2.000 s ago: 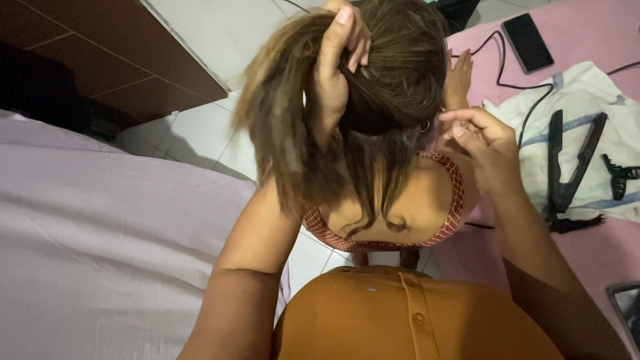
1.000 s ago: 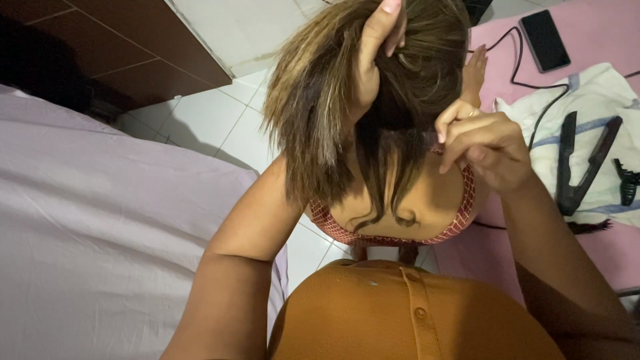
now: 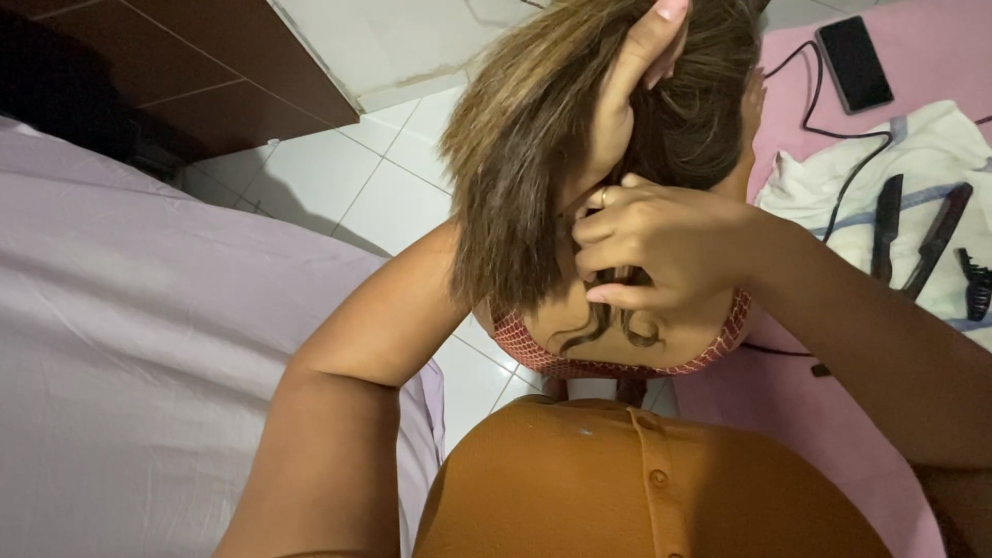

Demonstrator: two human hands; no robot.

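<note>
A person with long brown hair [image 3: 519, 155] has their back to me and wears a red patterned top [image 3: 542, 356]. My left hand [image 3: 628, 93] holds the gathered upper hair up at the back of the head, thumb on top. Below it, my right hand [image 3: 643, 240], with a ring on one finger, has its curled fingers at the loose hair by the nape. Dark curled ends [image 3: 639, 329] of that lower hair hang beneath my right fingers onto the person's upper back. My fingertips are partly hidden in the hair.
At right, a pink-covered surface [image 3: 790, 426] bears a smartphone [image 3: 854, 64], a black cable [image 3: 841, 136], and a white towel [image 3: 914, 147] with a hair straightener [image 3: 934, 240] and a black claw clip [image 3: 978, 287]. A lilac-sheeted bed [image 3: 155, 349] lies at left.
My right hand has moved left from beside the person's neck to the loose lower hair at the nape. My left hand keeps hold of the gathered hair.
</note>
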